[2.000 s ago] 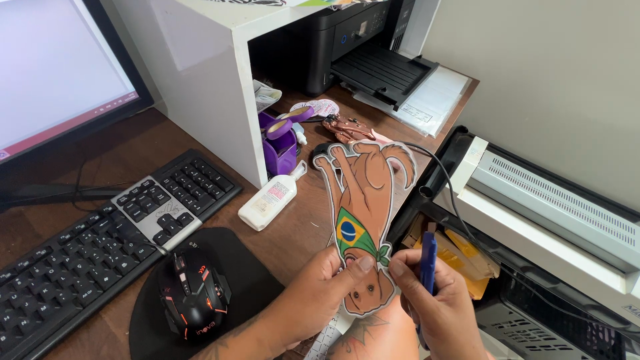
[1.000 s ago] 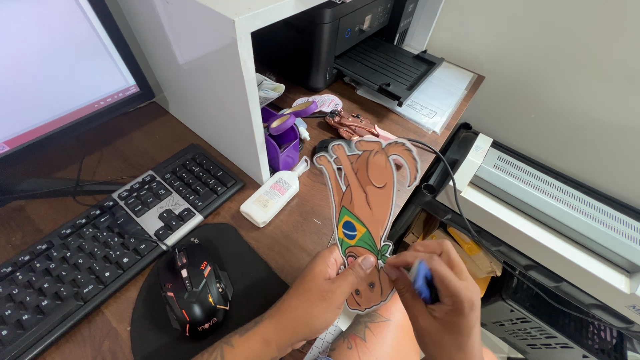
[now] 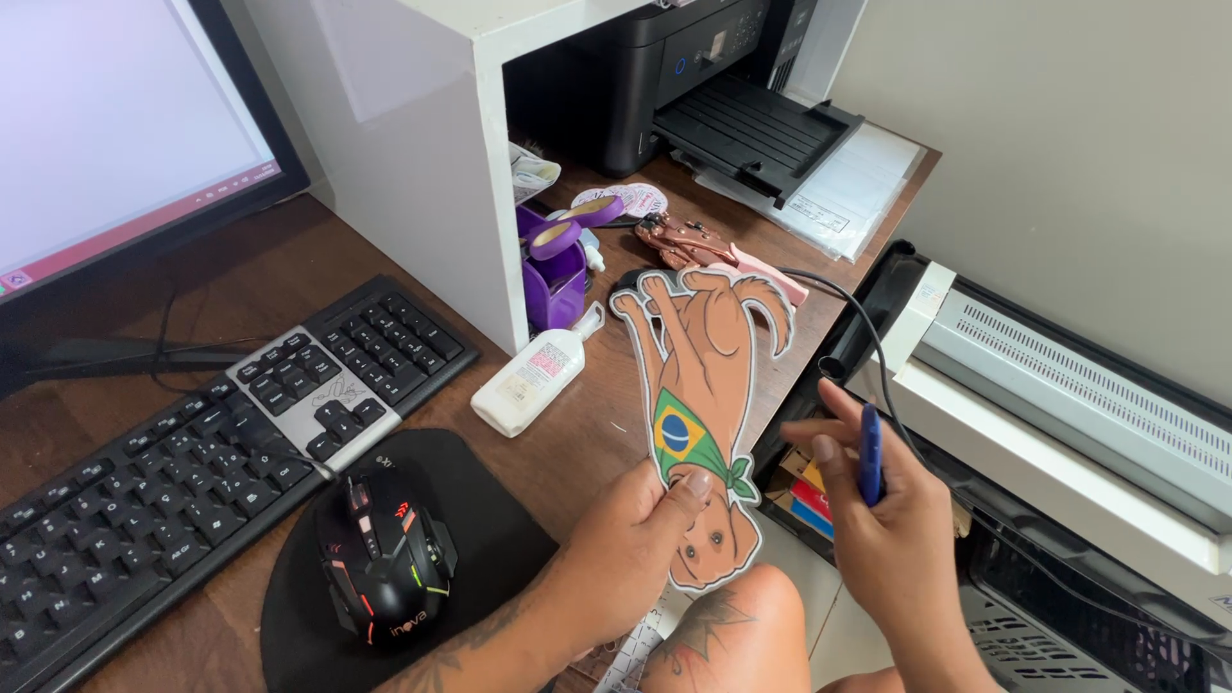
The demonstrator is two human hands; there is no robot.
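Observation:
A paper cutout of a brown dog with a green bandana bearing the Brazilian flag lies upside down from my view, its head toward me. My left hand pinches it near the neck, thumb on top. To the right of the cutout, my right hand holds a blue pen or similar tool between its fingers, apart from the paper. Its tip is not clearly visible. A white glue bottle lies on the desk to the left of the cutout.
At left are a keyboard, a black mouse on a dark pad and a monitor. Behind stand a purple holder with purple-handled scissors, pinkish pliers and a black printer. A white-and-grey machine sits right.
My right hand, which was at the bandana knot with the blue tool, has moved right, away from the cutout, and its fingers have spread. My left hand keeps its hold on the cutout.

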